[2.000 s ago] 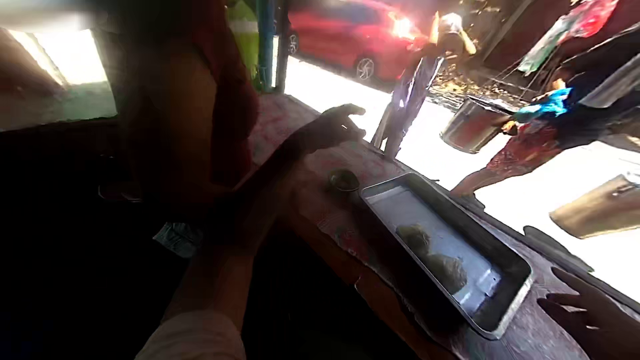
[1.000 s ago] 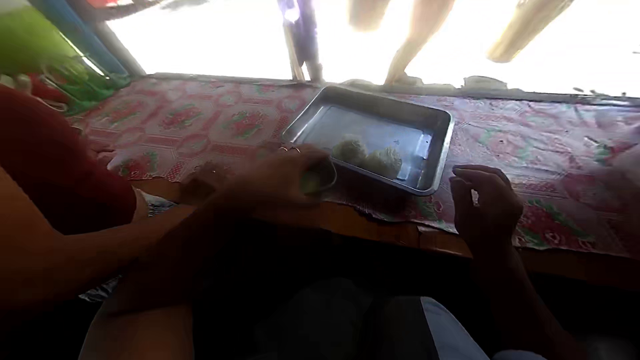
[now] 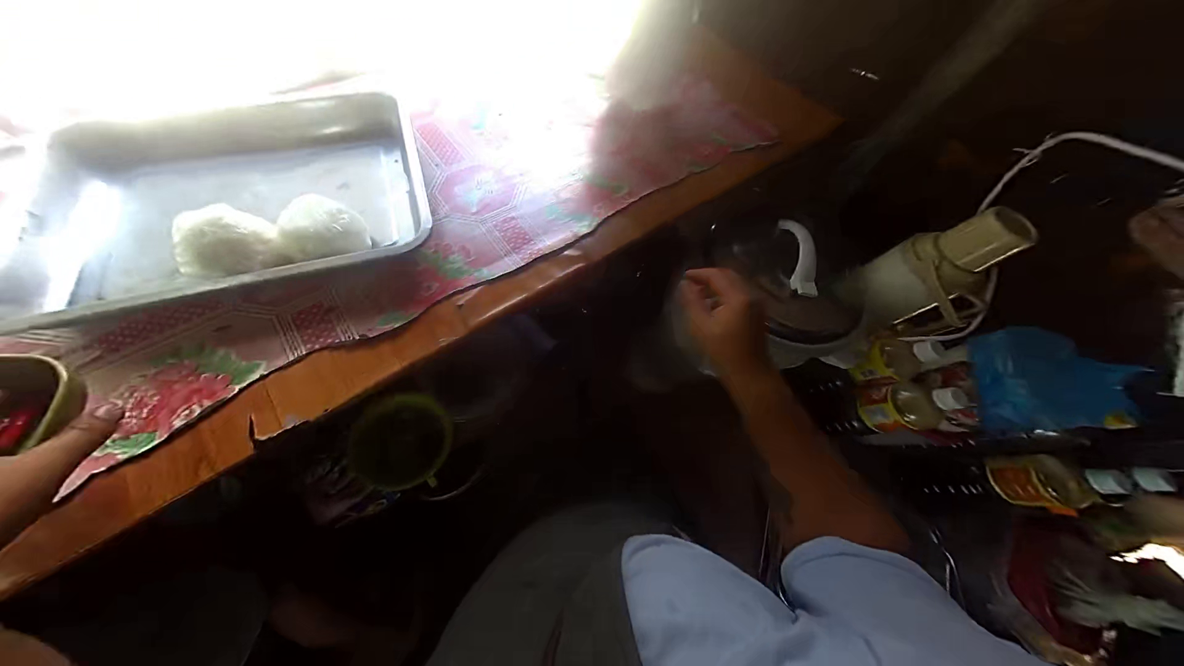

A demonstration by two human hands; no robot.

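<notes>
At the far left edge, my left hand (image 3: 46, 476) grips a small bowl (image 3: 57, 398) with its thumb near the rim; red pieces show inside. My right hand (image 3: 726, 314) has its fingers curled, with nothing visible in them, beside a dark pot with a clear-looking lid (image 3: 805, 319) and a white handle (image 3: 800, 259). On the table stands a rectangular metal tray (image 3: 418, 199). Two pale, rounded bundles (image 3: 222, 240) (image 3: 319, 227), apparently wrapped in clear plastic, touch each other inside it.
The wooden table edge (image 3: 407, 356) runs diagonally under a flowered cover (image 3: 481, 213). Right of the pot are a beige appliance with a cord (image 3: 934, 268), a blue plastic bag (image 3: 1045, 379) and several bottles (image 3: 897, 407). A round yellow-green container (image 3: 400, 442) sits below the table edge.
The view has swung far to the right. My right hand has moved from beside the tray to beside the pot. My left hand remains at the small bowl.
</notes>
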